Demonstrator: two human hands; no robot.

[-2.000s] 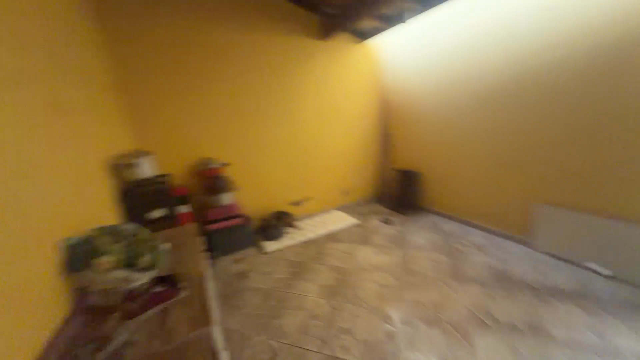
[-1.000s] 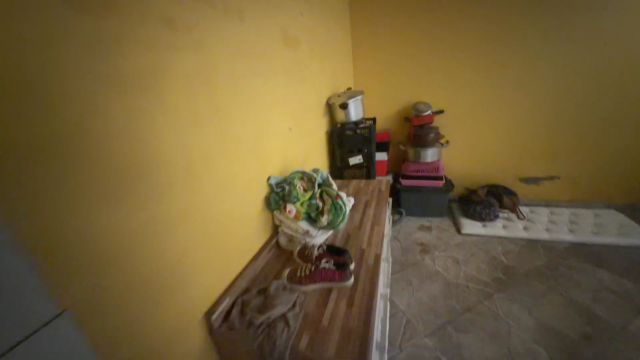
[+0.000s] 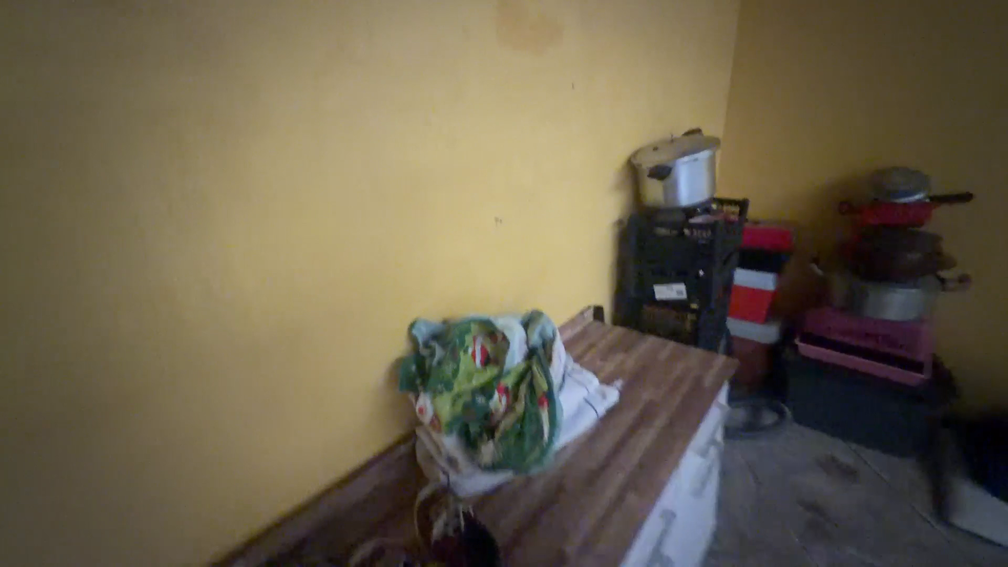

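Observation:
Neither of my hands shows in the head view. A bundle of green patterned cloth [image 3: 492,386] lies on white fabric [image 3: 583,402] on a wood-look countertop [image 3: 630,417], against the yellow wall. At the bottom edge, partly cut off, is a dark shoe [image 3: 465,539] with light laces. White drawer fronts [image 3: 685,496] with handles stand below the countertop's right edge.
Beyond the counter, a metal pressure cooker [image 3: 681,173] tops stacked black crates [image 3: 677,276]. Red and white containers [image 3: 756,291] stand beside them. Farther right, pots [image 3: 890,291] rest on a pink crate [image 3: 866,342] above a dark bin [image 3: 850,402] on the tiled floor.
The view has swung left and come closer to the counter. The cloth bundle still lies on the counter, as it did one second ago.

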